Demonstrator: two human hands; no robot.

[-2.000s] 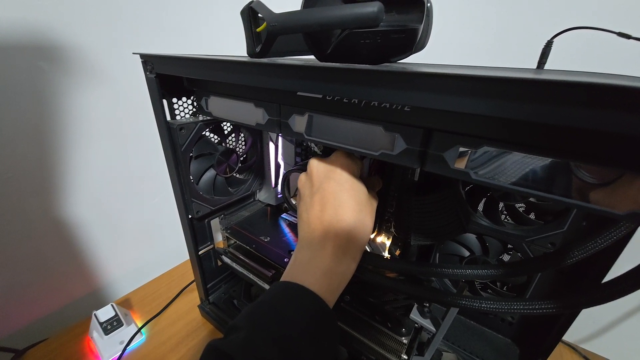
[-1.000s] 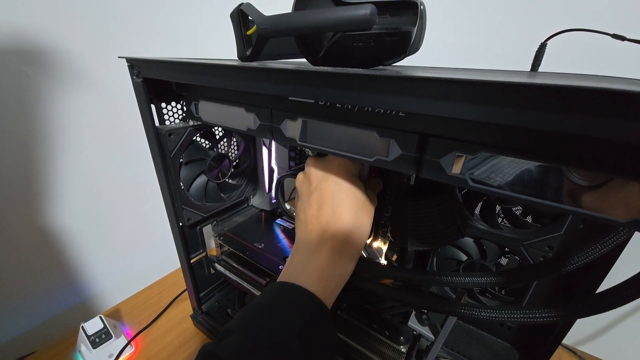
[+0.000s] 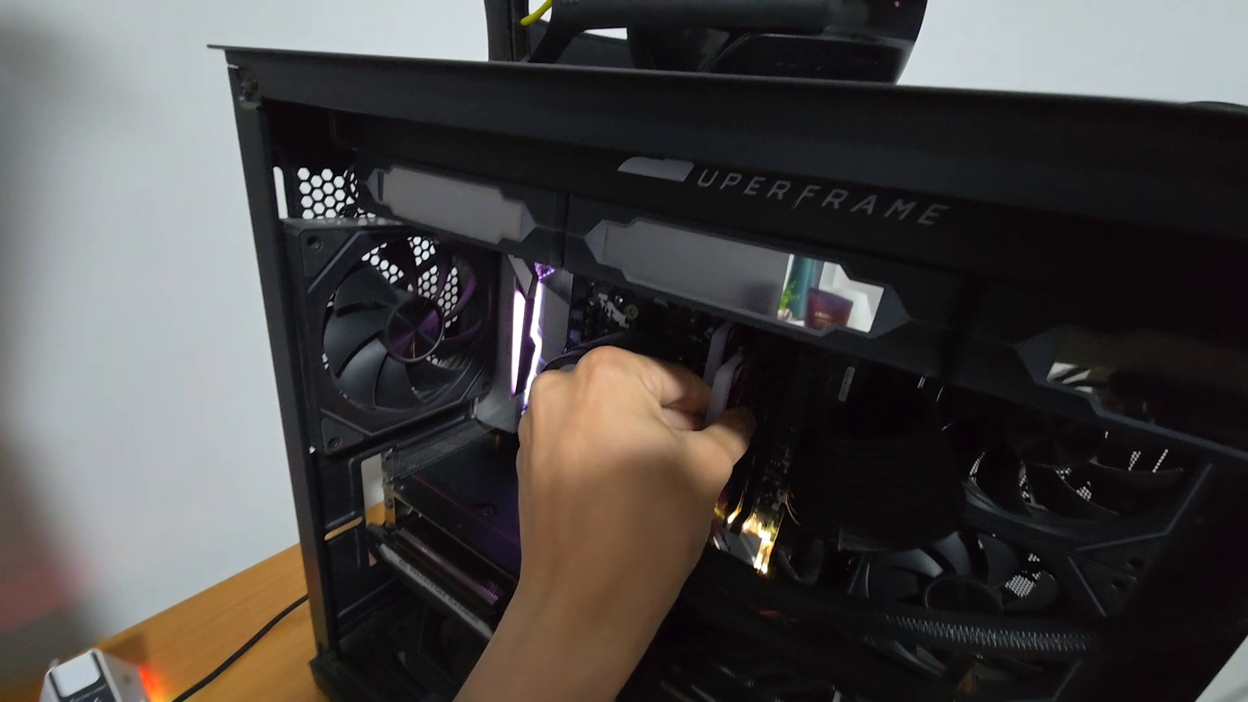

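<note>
An opened black computer case [image 3: 604,107] stands in front of me, its inside exposed. My left hand [image 3: 624,439] reaches into it, back of the hand towards me. Thumb and index finger close around the lower part of a light-edged memory module [image 3: 723,375], whose upper end shows above them; the fingertips are partly hidden. Left of the hand is a lit block with white-violet strips [image 3: 526,331], and below it a dark graphics card [image 3: 458,497]. Golden-lit parts [image 3: 756,536] glow just under the thumb. My right hand is out of view.
A rear case fan [image 3: 400,327] sits at the left, and more fans [image 3: 975,575] at the right beside a braided tube [image 3: 994,634]. A black device [image 3: 741,34] rests on the case top. A white lit gadget [image 3: 93,678] and a cable [image 3: 244,643] lie on the wooden desk.
The view has moved closer to the case. My left hand stays inside by the memory modules, and a light module edge now shows beside its fingers.
</note>
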